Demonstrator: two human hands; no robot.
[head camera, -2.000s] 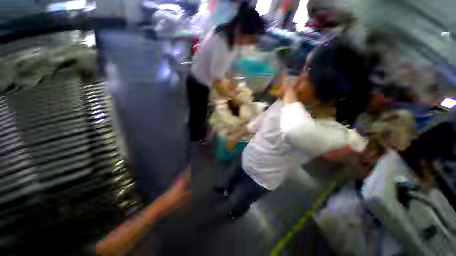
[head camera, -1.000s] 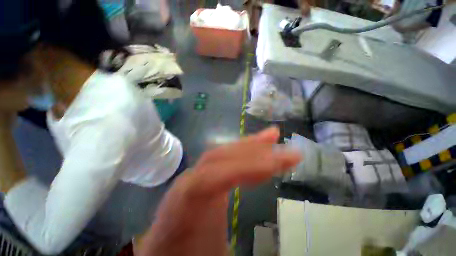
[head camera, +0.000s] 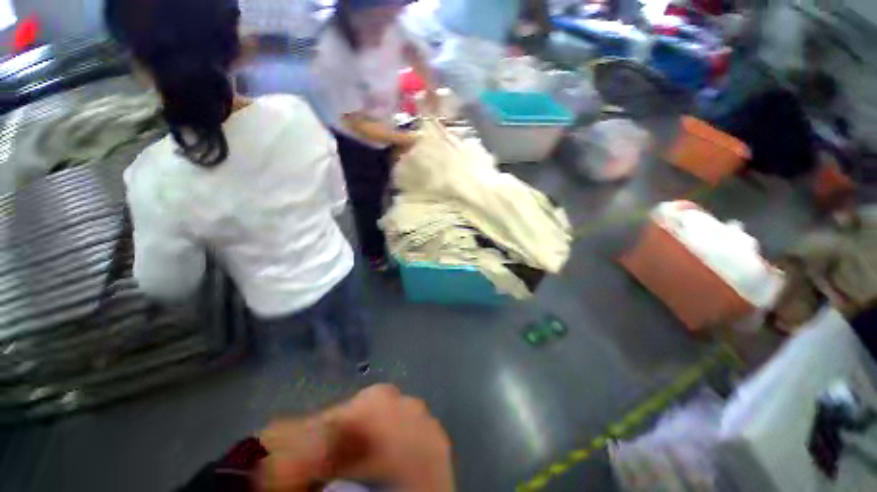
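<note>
A blurred hand and wrist (head camera: 361, 437), which looks like my left hand, is at the bottom centre, partly cut off by the lower edge. A dark red cuff is beside it. Its fingers are not clear, and no object shows in it. My right hand is not in view. A heap of cream cloth (head camera: 471, 202) with dark parts overflows a teal tub (head camera: 447, 284) on the floor ahead, beyond the hand. A person (head camera: 370, 86) in a white top stands behind the tub with hands at the cloth.
Another person (head camera: 240, 202) in white stands close on the left, back turned, beside the metal tube bed (head camera: 58, 250). An orange tub (head camera: 683, 274) of white cloth stands right. A pale table (head camera: 808, 404) is at the lower right, beside a yellow floor line (head camera: 615, 428).
The view has swung right to the table, then back left. The near person has turned from side-on to back-on. The blurred hand has dropped from mid-frame to the lower edge.
</note>
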